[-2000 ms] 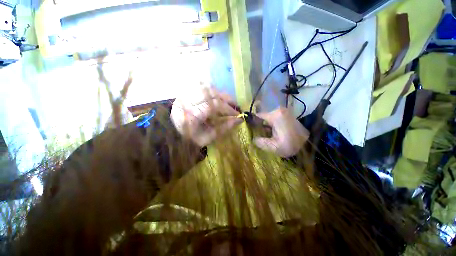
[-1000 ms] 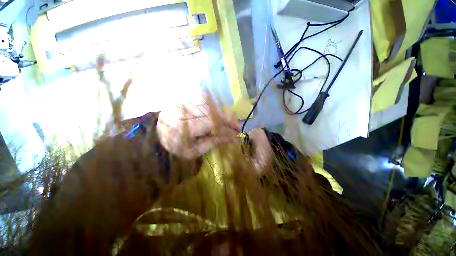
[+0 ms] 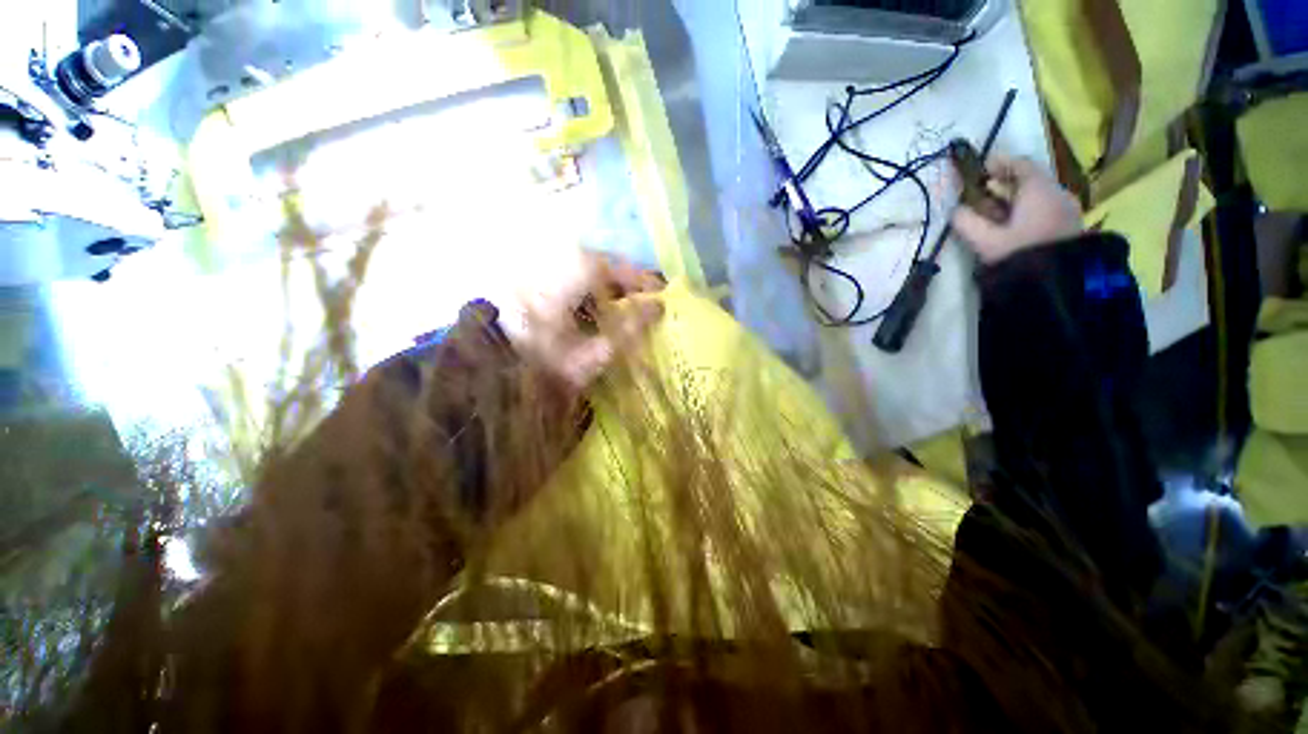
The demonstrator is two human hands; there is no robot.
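My left hand (image 3: 581, 323) pinches the top edge of a yellow fabric panel (image 3: 746, 430) in front of my body. The panel drapes down towards my lap, partly behind loose hair. My right hand (image 3: 1019, 215) is over the white side table at the right, its fingers around a small dark tool (image 3: 978, 179), perhaps thread snips. A black cord (image 3: 904, 169) runs up to that tool.
A yellow clamp plate (image 3: 581, 79) lies on the bright machine bed, with machine parts (image 3: 101, 65) at upper left. A black-handled screwdriver (image 3: 904, 308) lies beside my right hand. A grey-white box (image 3: 861, 50) stands behind. Yellow pieces (image 3: 1148, 215) are at far right.
My right hand has moved from the fabric beside my left hand, up and right over the side table, with the dark tool. The left hand stays at the fabric; the view has shifted slightly.
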